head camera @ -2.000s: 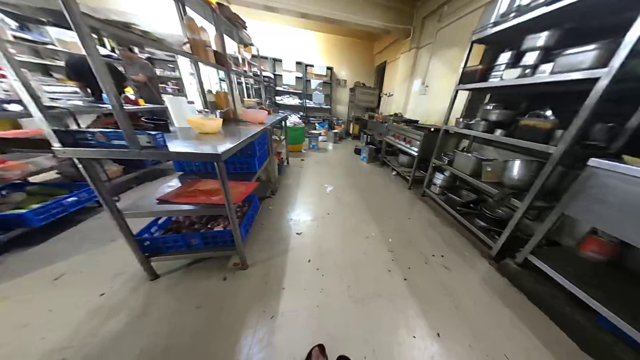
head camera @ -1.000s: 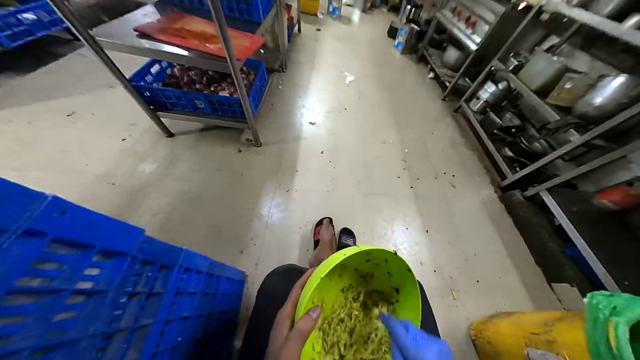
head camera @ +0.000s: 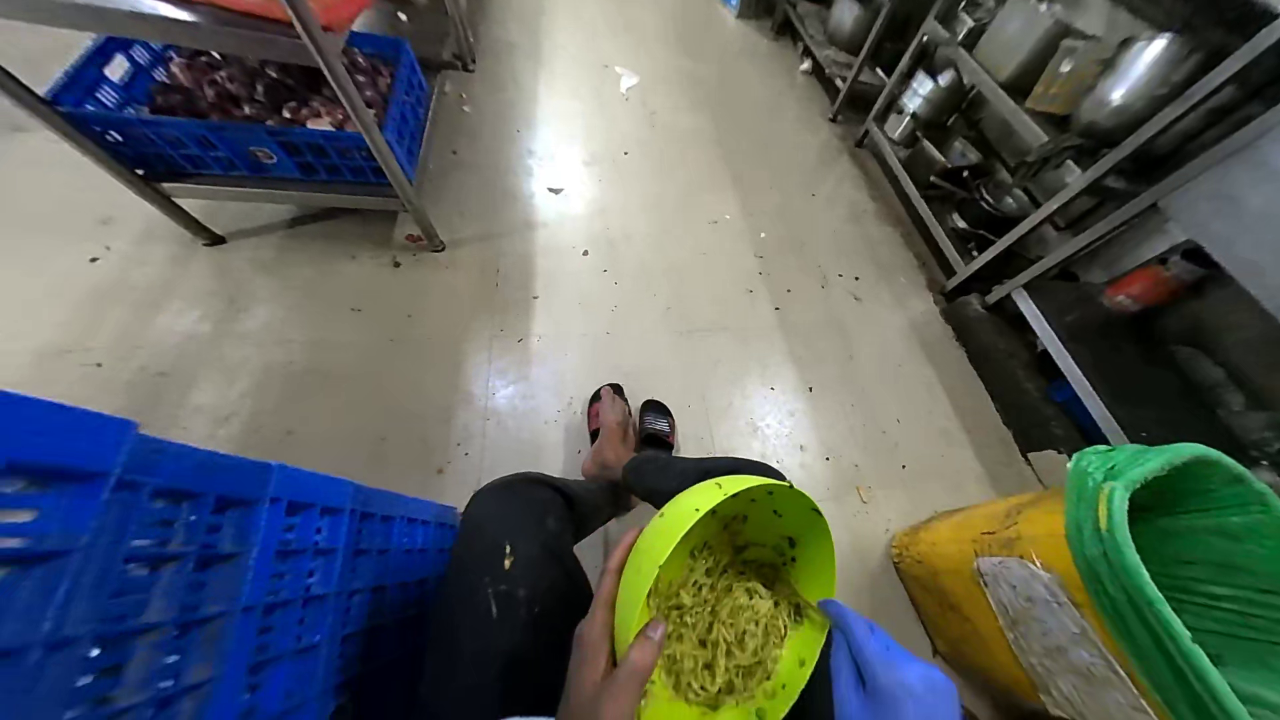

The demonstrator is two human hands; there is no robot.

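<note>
A lime-green plastic bowl [head camera: 815,540] rests tilted over my lap, and shredded green food [head camera: 725,625] lies inside it. My left hand [head camera: 610,650], bare, grips the bowl's left side with the thumb over the rim. My right hand [head camera: 885,665], in a blue glove, is at the bowl's right edge with its fingertips at the rim near the food. Whether it pinches the rim or some of the food, I cannot tell.
Stacked blue plastic crates [head camera: 230,580] stand close on my left. A yellow bin [head camera: 1000,590] with a green liner [head camera: 1180,570] is at my right. Ahead are a metal table leg [head camera: 365,120], a blue crate of dark red pieces [head camera: 260,150] and a pot rack [head camera: 1090,190].
The view has tilted down from the kitchen aisle. Two seconds ago no bowl or hands were in view; one second ago both hands were at the bowl. The gloved hand has shifted toward its right rim.
</note>
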